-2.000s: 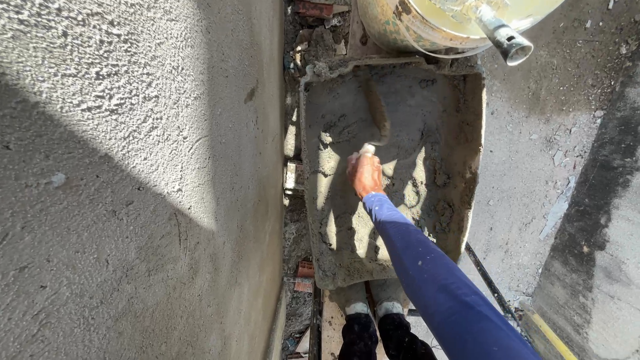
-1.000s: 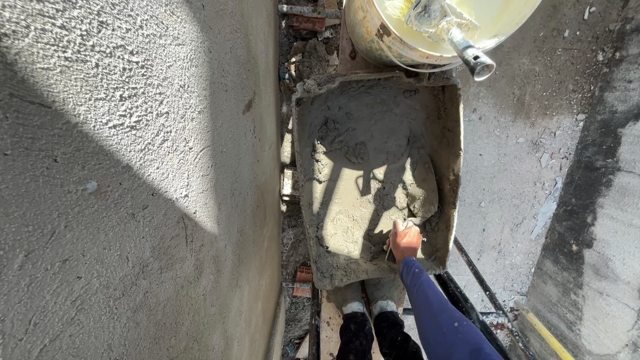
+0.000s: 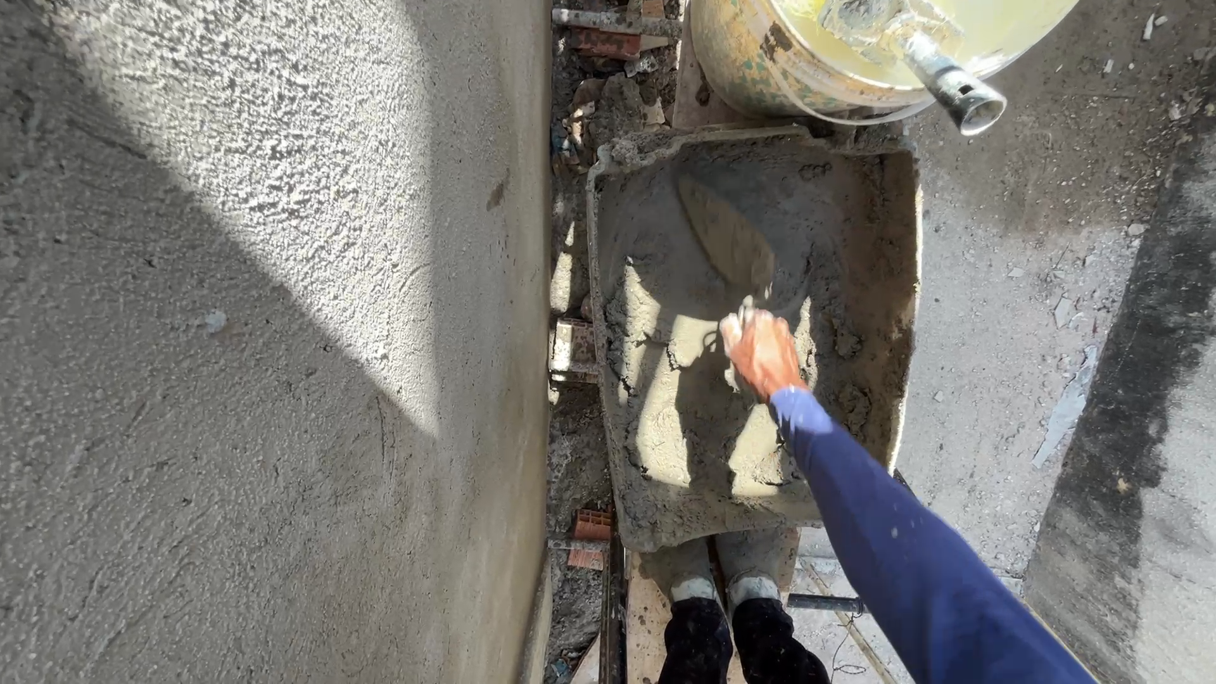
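My right hand [image 3: 763,353], at the end of a blue sleeve, is closed around the handle of a pointed mason's trowel [image 3: 727,233]. The trowel's blade lies over grey wet mortar [image 3: 703,380] in the upper part of a mortar tub [image 3: 907,285], its tip toward the upper left. Mortar coats the blade, and the hand is slightly blurred. Ridges and lumps of mortar fill the near half of the tub, partly sunlit. My left hand is out of view.
A rough plastered wall [image 3: 285,380] runs along the left. Beyond the tub stands a bucket [image 3: 736,57] holding pale liquid and a metal-handled tool [image 3: 950,90]. My feet are on a board [image 3: 651,608] just below the tub. Broken bricks [image 3: 591,537] lie in the gap beside the wall.
From the tub's near right corner, my right hand has moved up toward its middle. The trowel blade now shows plainly in the far half. Sunlit patches on the mortar have changed shape.
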